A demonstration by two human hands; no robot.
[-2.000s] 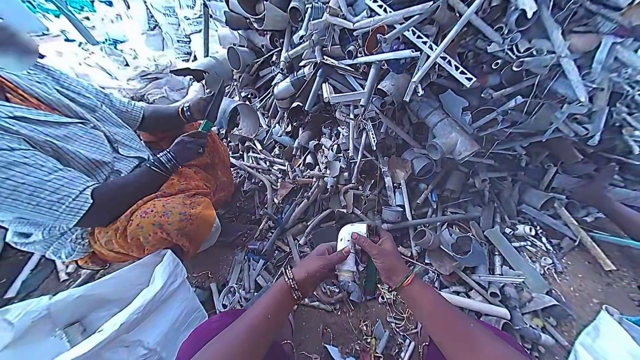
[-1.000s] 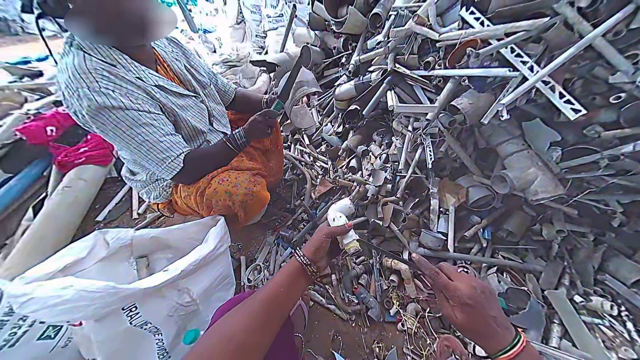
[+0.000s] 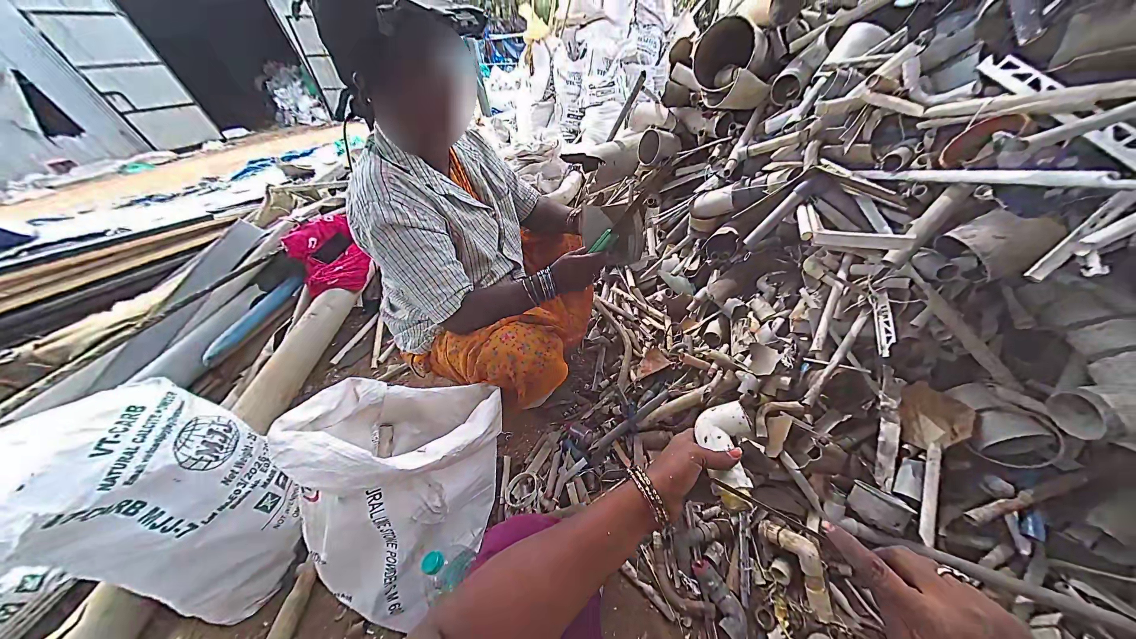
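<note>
My left hand (image 3: 688, 466) grips a white plastic pipe elbow (image 3: 726, 428) with a yellowish lower end, held over the heap of scrap pipes. Lower right, my right hand (image 3: 932, 590) has its index finger stretched towards the elbow. A thin dark strip, perhaps a blade (image 3: 772, 508), runs between the elbow and that finger; whether the hand holds it is unclear. Around both hands lie scrap plastic pipes and fittings, among them a beige bent pipe (image 3: 806, 559) just below the elbow.
A co-worker in a striped shirt (image 3: 426, 231) sits at the heap with a green-handled tool (image 3: 603, 240). White woven sacks (image 3: 390, 497) bearing print stand at the lower left, by a bottle with a teal cap (image 3: 433, 562). Long pipes (image 3: 306, 355) lie behind them; large pipe pieces (image 3: 728, 53) top the heap.
Two seconds ago both hands were together at the white elbow; my right hand has since moved away to the lower right. The view has swung left, showing the sacks and long pipes.
</note>
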